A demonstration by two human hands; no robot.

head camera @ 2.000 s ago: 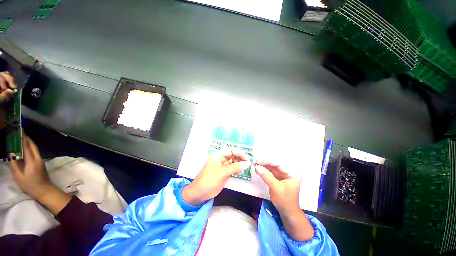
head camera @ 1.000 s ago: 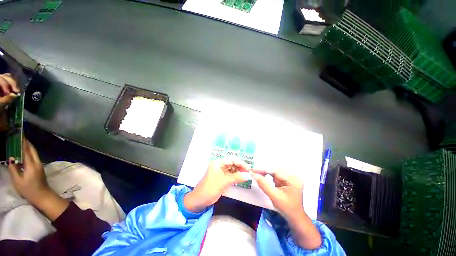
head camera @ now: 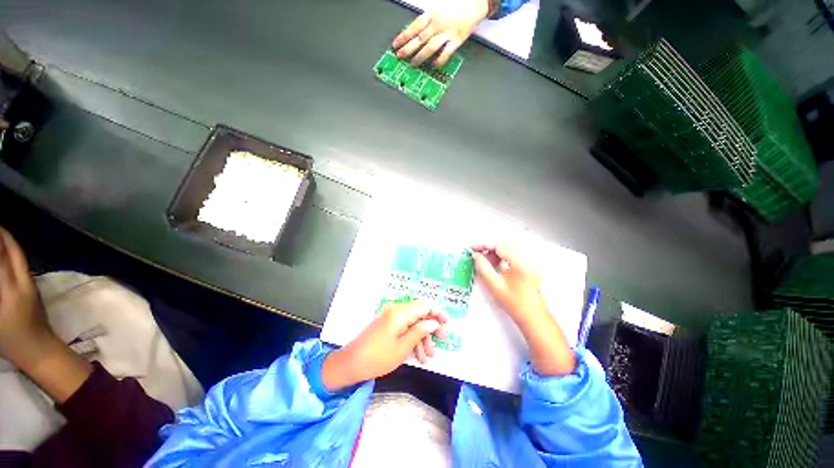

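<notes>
A green PCB panel (head camera: pixel 430 270) lies on the white mat (head camera: pixel 539 311) in front of me, its far half in plain view. My left hand (head camera: pixel 400 335) rests over the near left part of the panel with its fingers curled; whether it holds anything is hidden. My right hand (head camera: pixel 503 274) is at the panel's far right corner, thumb and forefinger close together at its edge. I cannot tell whether a small component is between them.
A black bin of white parts (head camera: pixel 189 196) stands at left, a bin of dark parts (head camera: pixel 643 366) at right beside a blue pen (head camera: pixel 591 315). Stacked green panels (head camera: pixel 672 128) stand at far and near right. Another person's hand (head camera: pixel 445 32) touches a panel (head camera: pixel 416 80) across the bench.
My hands have moved apart; the right went out to the panel's far right corner, the left stayed near its near edge. Across the bench, a hand and a panel have come into view.
</notes>
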